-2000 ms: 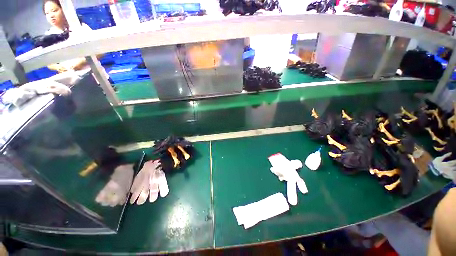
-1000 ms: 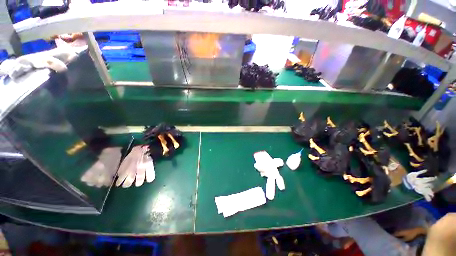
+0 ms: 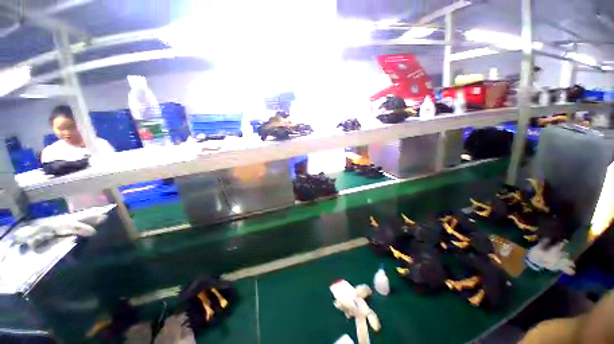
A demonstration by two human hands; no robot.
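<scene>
A white knit glove with a reddish cuff edge (image 3: 353, 306) lies on the green bench at lower centre. A small white pointed bottle (image 3: 382, 281) stands or lies just right of it. A folded white strip (image 3: 344, 339) is mostly cut off by the bottom edge. Black bundles with tan ends (image 3: 427, 269) are heaped to the right, and one more bundle (image 3: 205, 300) lies at left. A greyish-pink glove (image 3: 176, 330) beside that bundle is cut off below. Neither my left hand nor my right hand can be made out.
A white overhead rail (image 3: 222, 158) crosses beyond the bench, holding a clear bottle (image 3: 145, 107). A person (image 3: 67, 138) is behind it at left. A cardboard piece (image 3: 508, 255) and white glove (image 3: 551, 257) lie at right. Blurred bare skin, owner unclear, fills the lower right corner.
The view has tilted up, showing more of the hall and lights. The bench things sit lower in the picture, and the folded strip is now mostly out of view.
</scene>
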